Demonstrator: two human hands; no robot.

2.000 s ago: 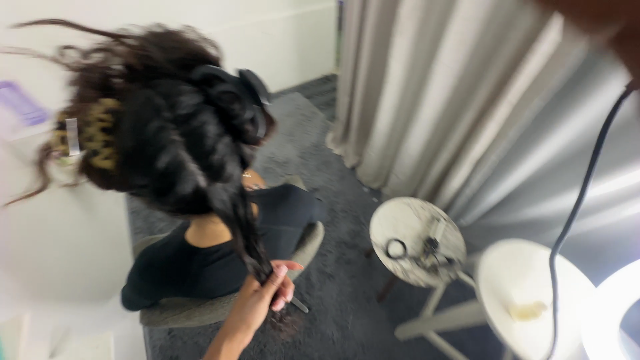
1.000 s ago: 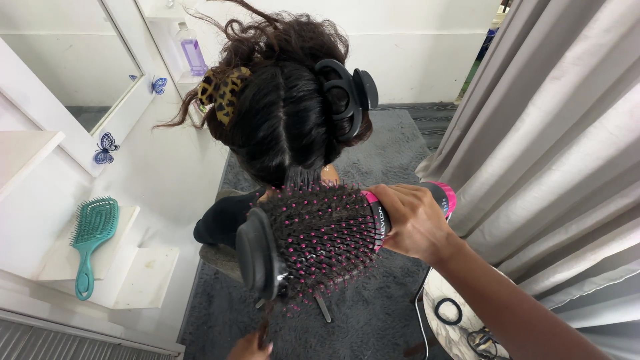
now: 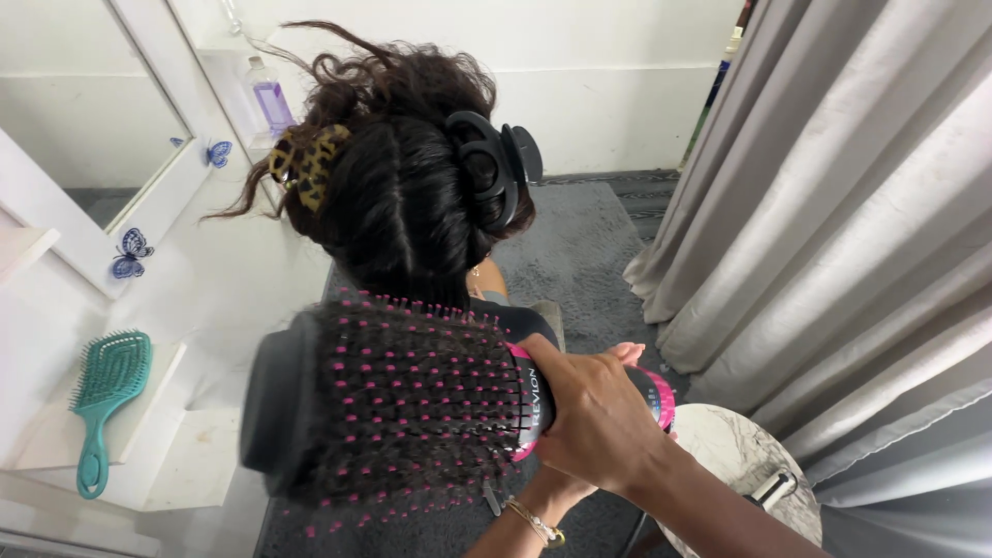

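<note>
A large Revlon hot-air brush (image 3: 418, 387) with a black barrel and pink-tipped bristles lies across the foreground, with loose hair caught among them. My right hand (image 3: 597, 411) grips its neck. Below and behind it, my left hand (image 3: 562, 484), with bracelets at the wrist, wraps the handle from underneath; most of its fingers are hidden. Just beyond the barrel is the back of a seated person's head, its dark hair (image 3: 395, 201) parted down the middle. A tortoiseshell claw clip (image 3: 314, 167) holds the left section, a black claw clip (image 3: 496, 167) the right. The barrel hides the lower hair.
A teal vented hairbrush (image 3: 112, 380) rests on a white shelf (image 3: 143, 395) at left, near a mirror (image 3: 85, 101). A bottle of purple liquid (image 3: 271, 97) stands farther back. Grey curtains (image 3: 837, 178) hang at right above a round marble-patterned table (image 3: 721, 434) holding a white-and-black tool.
My left hand has left the bottom edge, where it held a strand of hair, and come up to the brush handle. Two seconds ago the brush was not in view.
</note>
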